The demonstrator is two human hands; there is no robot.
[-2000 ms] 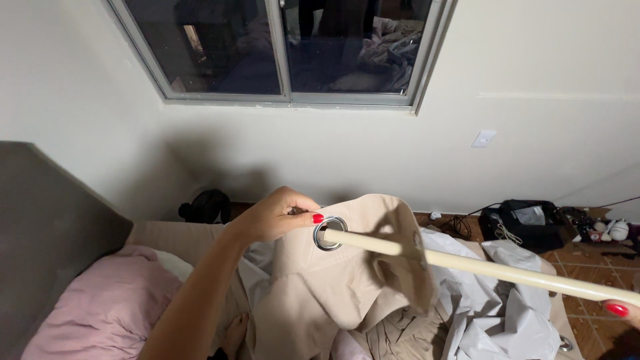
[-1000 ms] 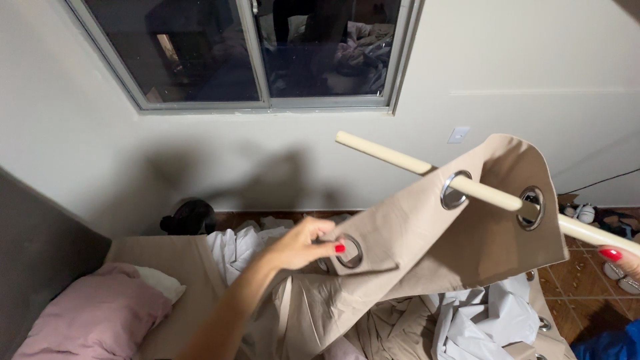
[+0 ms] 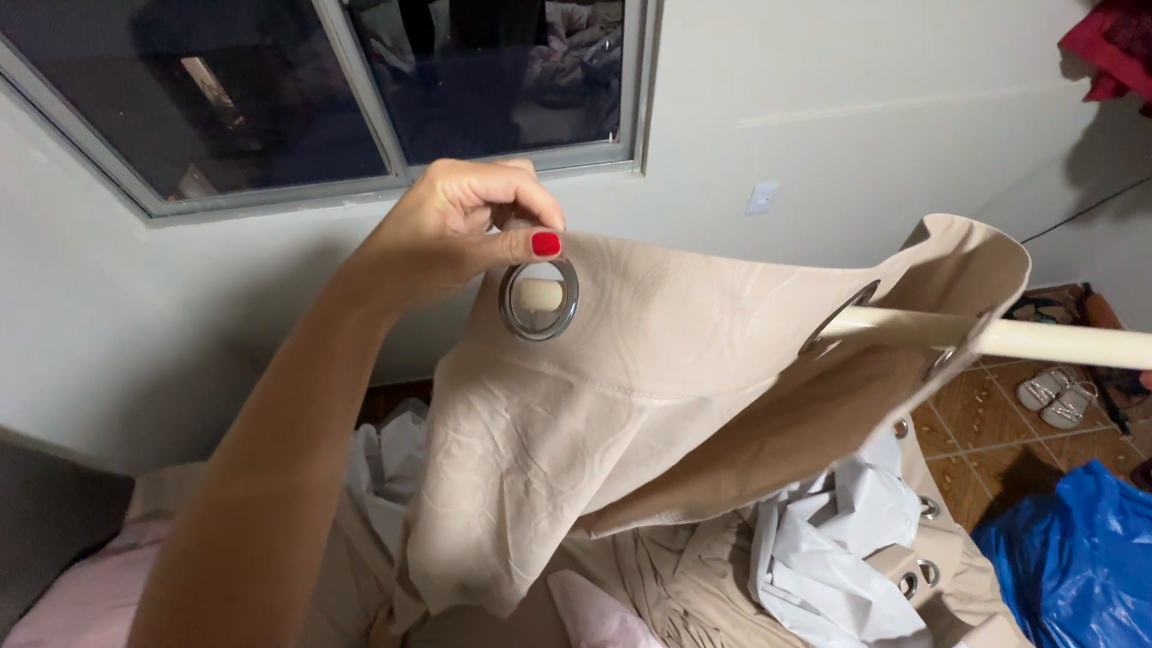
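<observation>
My left hand (image 3: 477, 211) pinches the top edge of a beige grommet curtain (image 3: 666, 315), just above a metal grommet (image 3: 540, 301). Through that ring shows the end of a cream-coloured curtain rod (image 3: 1062, 342), behind the fabric. Further right the rod passes through other grommets, where the curtain folds back on itself. The rod runs out of view at the right edge. My right hand is not in view. The lower part of the curtain hangs in folds over the bed.
White fabric (image 3: 837, 549) and more beige cloth with grommets (image 3: 927, 571) lie on the bed. A blue plastic bag (image 3: 1071, 540) and a pair of sandals (image 3: 1057, 396) are on the tiled floor at right. A sliding window (image 3: 504, 90) is in the wall ahead.
My left hand has risen with the curtain edge. The grommet beside it now lines up with the rod's end; one second ago it was clear of the rod. My right hand has left the view.
</observation>
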